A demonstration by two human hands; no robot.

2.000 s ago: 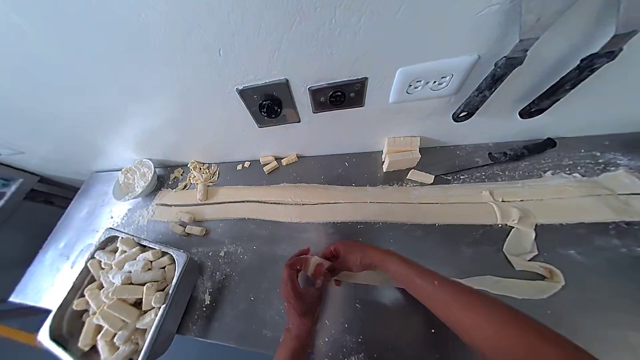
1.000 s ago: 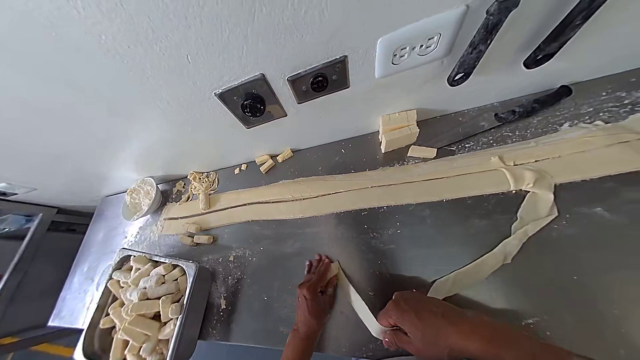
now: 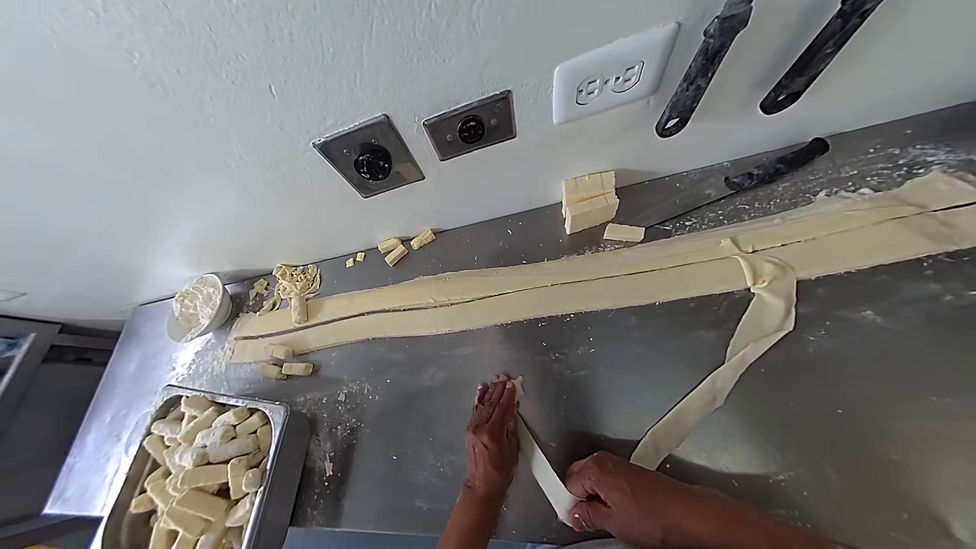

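My left hand (image 3: 492,435) lies on the steel worktop with its fingers over the narrow end of a thin dough strip (image 3: 543,471); what is under the fingers is hidden. Near the front edge my right hand (image 3: 610,492) pinches the same strip between thumb and fingers. From behind that hand the strip runs up to two long sheets of dough (image 3: 534,303) lying side by side, where its end is draped over them. A white bowl of pale soft paste or flour (image 3: 200,307) stands at the far left of the sheets.
A metal pan (image 3: 284,457) of floured cheese sticks (image 3: 206,476) stands at front left. Cheese blocks (image 3: 590,201) and a black-handled knife (image 3: 778,165) lie along the wall. Small cheese pieces (image 3: 297,369) lie by the sheets. Outlets (image 3: 616,72) and hanging black-handled tools (image 3: 705,69) are on the wall.
Two seconds ago my hands were together on the strip. They are now apart, the left flat on the worktop, the right nearer the front edge, with strip between them.
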